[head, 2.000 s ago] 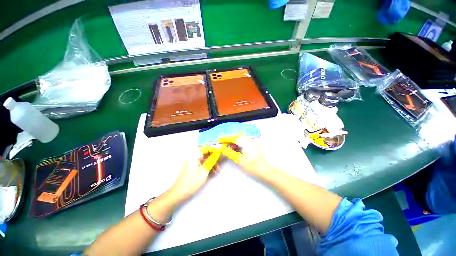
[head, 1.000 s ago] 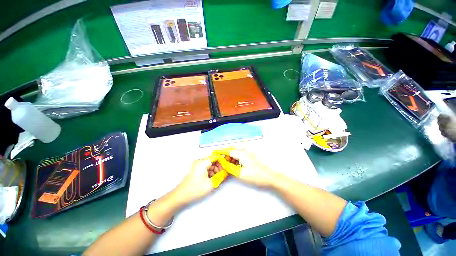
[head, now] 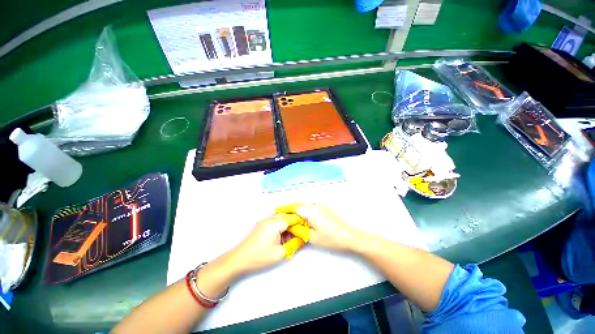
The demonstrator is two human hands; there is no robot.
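My left hand [head: 264,245] and my right hand [head: 329,228] are together over the white work mat [head: 222,215]. Yellow finger cots [head: 298,240] cover several fingertips. The fingers touch and overlap, so I cannot tell whether anything is between them. Behind them lies a light-blue flat squeegee or scraper [head: 303,176] with a curved edge. The black two-bay tray [head: 282,160] stands behind it. Each bay holds a tablet, orange-brown back up: the left one [head: 241,135] and the right one [head: 317,125].
Printed films [head: 107,225] and a squeeze bottle [head: 45,158] are at left, clear bags [head: 101,117] at back left. At right are a small-items dish [head: 432,187], white wipes [head: 421,156] and bagged films [head: 535,130]. A person's blue sleeve [head: 580,228] shows at the right edge.
My hands have moved back toward me, away from the light-blue piece, and the fingers are closer together. The other person's hand at the right edge is no longer clearly seen.
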